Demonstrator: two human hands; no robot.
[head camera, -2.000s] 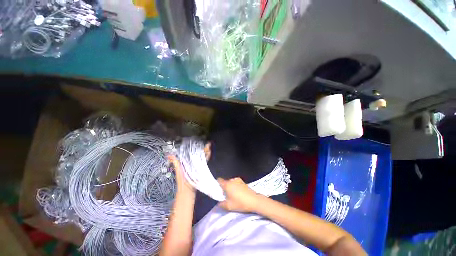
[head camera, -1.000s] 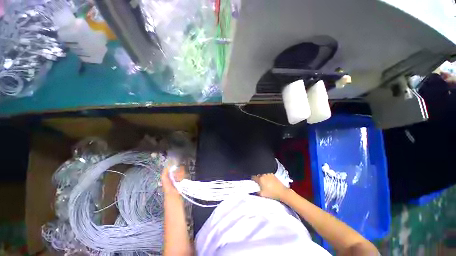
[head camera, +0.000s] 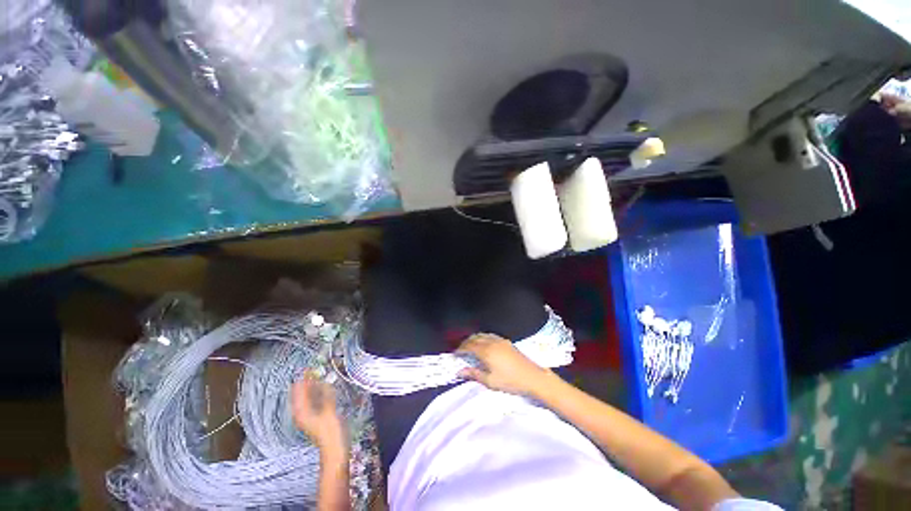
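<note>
A bundle of white cables (head camera: 415, 372) lies across my lap, its ends fanned out to the right. My right hand (head camera: 491, 361) is closed over the bundle near its middle. My left hand (head camera: 316, 404) is off the bundle, at the right side of the open brown carton (head camera: 88, 384), beside the bundle's left end; its fingers look slightly apart and I see nothing held. Large grey-white cable coils (head camera: 175, 399) lie in the carton.
The winding machine (head camera: 430, 100) with two white winding posts (head camera: 564, 208) stands ahead, its tying head (head camera: 789, 180) at right. A blue tray (head camera: 739, 399) holds small coiled cables (head camera: 664, 349). Clear plastic bags (head camera: 290, 110) lie on the green bench (head camera: 150, 200). A person in dark clothes (head camera: 829, 269) is at right.
My left hand has let go of the bundle's left end and moved left and down. My right hand has shifted left along the bundle. The view has shifted, so the machine appears farther left.
</note>
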